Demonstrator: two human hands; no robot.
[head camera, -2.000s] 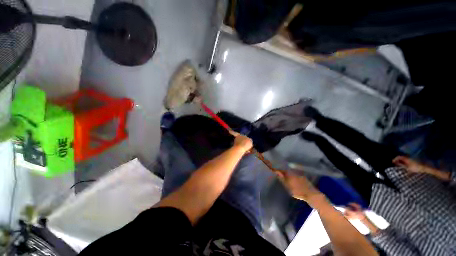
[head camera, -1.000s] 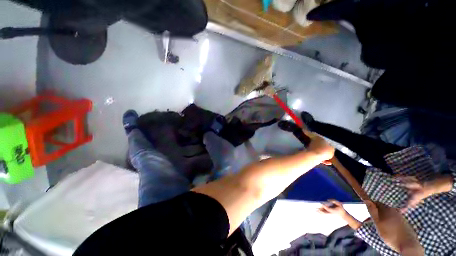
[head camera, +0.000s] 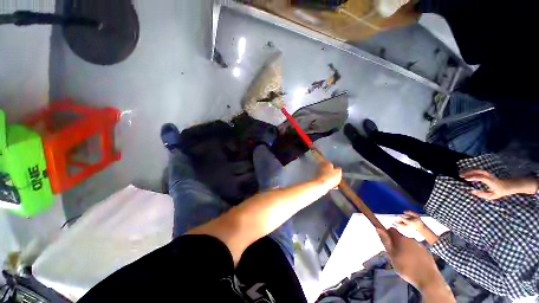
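Observation:
A mop with a shaggy beige head (head camera: 264, 86) rests on the grey floor beyond my feet. Its stick is red near the head and tan further back (head camera: 360, 204). My left hand (head camera: 330, 176) is closed around the middle of the stick. My right hand (head camera: 405, 254) is closed around the tan part nearer the stick's rear end. Dark garments (head camera: 216, 155) lie on the floor around my feet, with a greyer piece (head camera: 325, 117) beside the mop head.
Dark debris (head camera: 328, 79) lies on the floor right of the mop head. A person in a checked top (head camera: 484, 219) stands close at right by a white table (head camera: 354, 234) with dark cloth. A red-orange stool (head camera: 83, 145), green box (head camera: 32, 171) and round black base (head camera: 100, 29) are at left.
The mop head first moved right, then came back left and nearer. Both hands stay on the stick. The debris on the floor now shows beside the head.

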